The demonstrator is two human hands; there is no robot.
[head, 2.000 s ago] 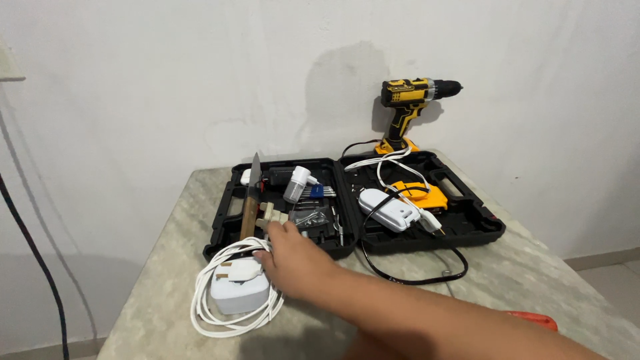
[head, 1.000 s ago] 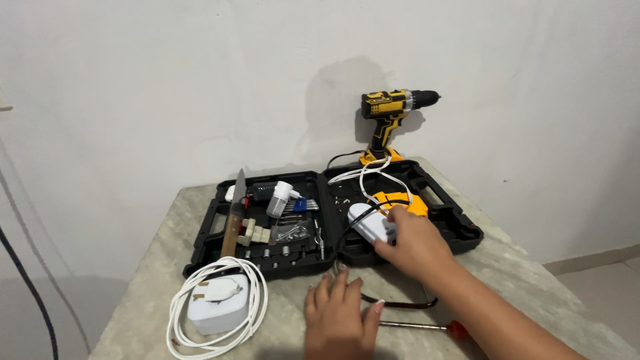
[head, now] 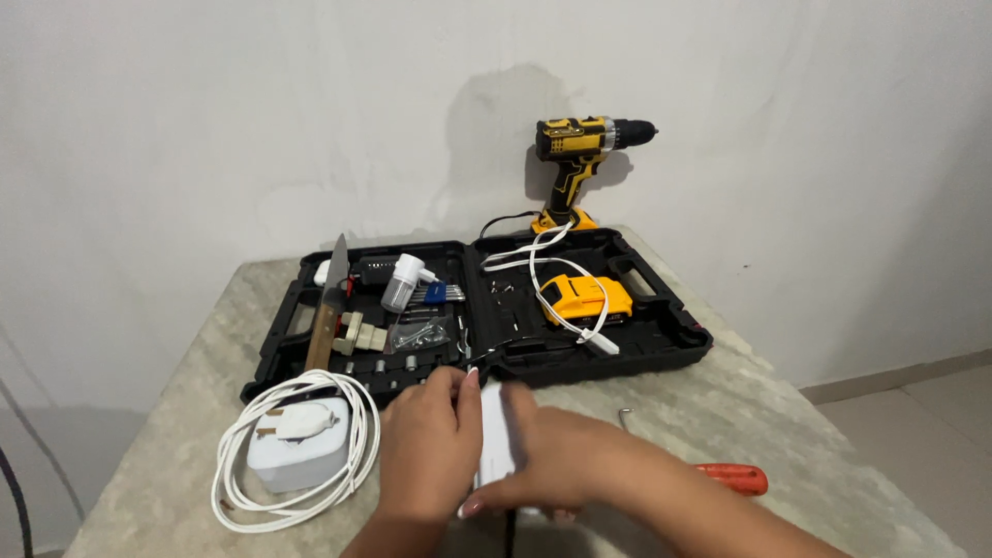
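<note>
A white plastic device (head: pixel 496 438) stands near the front of the table between my hands. My right hand (head: pixel 550 457) grips it from the right, thumb low and fingers partly blurred. Against its left side rests my left hand (head: pixel 438 434), fingertips near its top; whether it also grips is partly hidden. Behind them lies the open black tool case (head: pixel 666 360), holding a yellow battery pack (head: pixel 589 298), a white cable (head: pixel 535 263), a blue-holder hex key set (head: pixel 438 293) and a bag of screws (head: pixel 418 333). A knife with a wooden handle (head: pixel 322 337) lies across its left side.
A yellow and black cordless drill (head: pixel 573 147) stands upright behind the case by the wall. Left of my hands is a white adapter box (head: pixel 298 457) ringed by a coiled white cable (head: pixel 225 465). A red screwdriver handle (head: pixel 732 478) and a small hex key (head: pixel 624 417) lie to the right.
My right hand has brought the white device out of the case's right half to the table front. My left hand, on the table one second ago, is now against the device.
</note>
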